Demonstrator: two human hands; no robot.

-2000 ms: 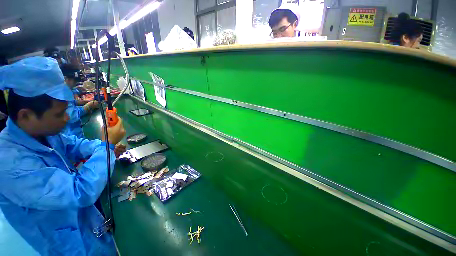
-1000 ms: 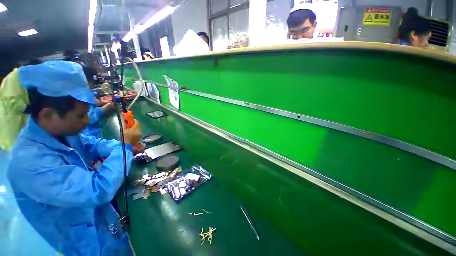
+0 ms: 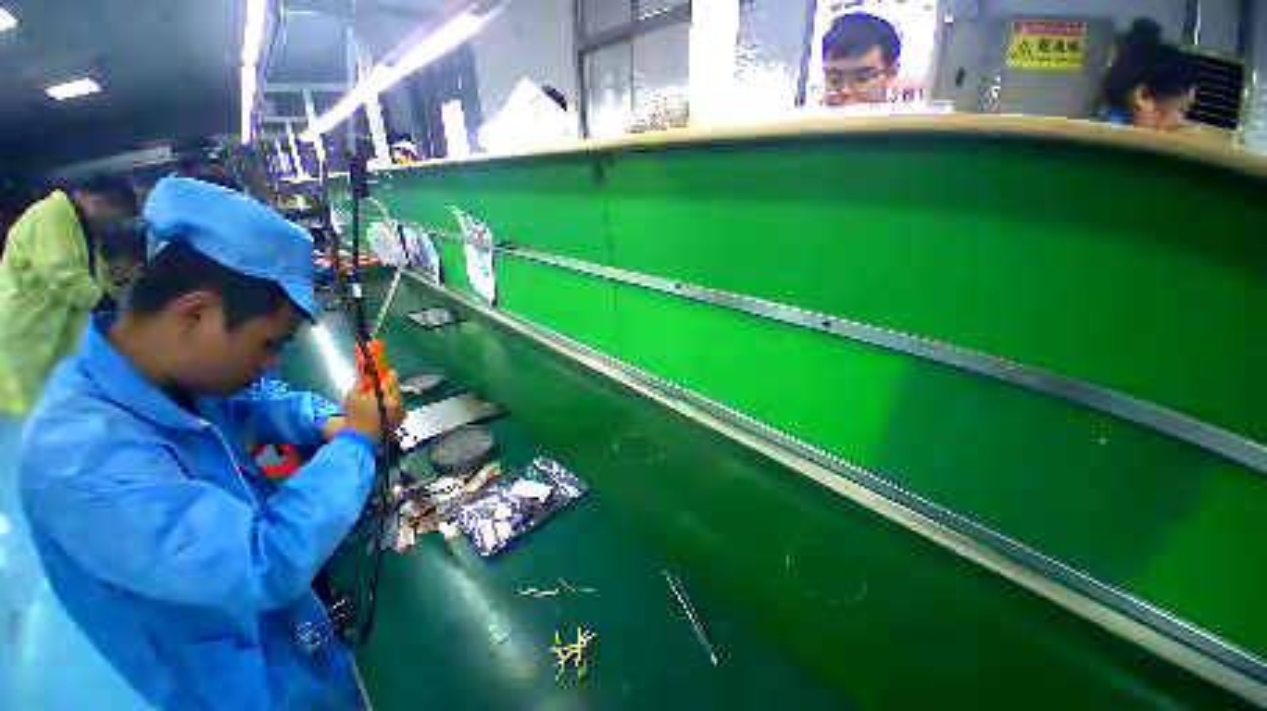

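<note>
Neither of my hands is in the picture. Nearest in front of me on the dark-green bench (image 3: 473, 653) lies a small cluster of yellow strips (image 3: 571, 651). A few thin yellow strips (image 3: 546, 592) lie just beyond it. A thin silver stick, perhaps tweezers (image 3: 691, 617), lies alone to the right. A shiny silver plastic bag (image 3: 521, 506) lies farther off, touching a heap of small pale and brown flat parts (image 3: 434, 507).
At left a person in blue (image 3: 209, 486) holds an orange electric screwdriver (image 3: 373, 364) over a grey-silver tablet unit (image 3: 445, 420). A dark round dish (image 3: 463, 449) sits beside it. A black cord (image 3: 375, 542) hangs there. The green divider (image 3: 834, 320) runs along the right.
The view has shifted, so bench items sit farther right than at first. The neighbour has leaned forward and lowered the screwdriver. A person in yellow-green shows more clearly behind.
</note>
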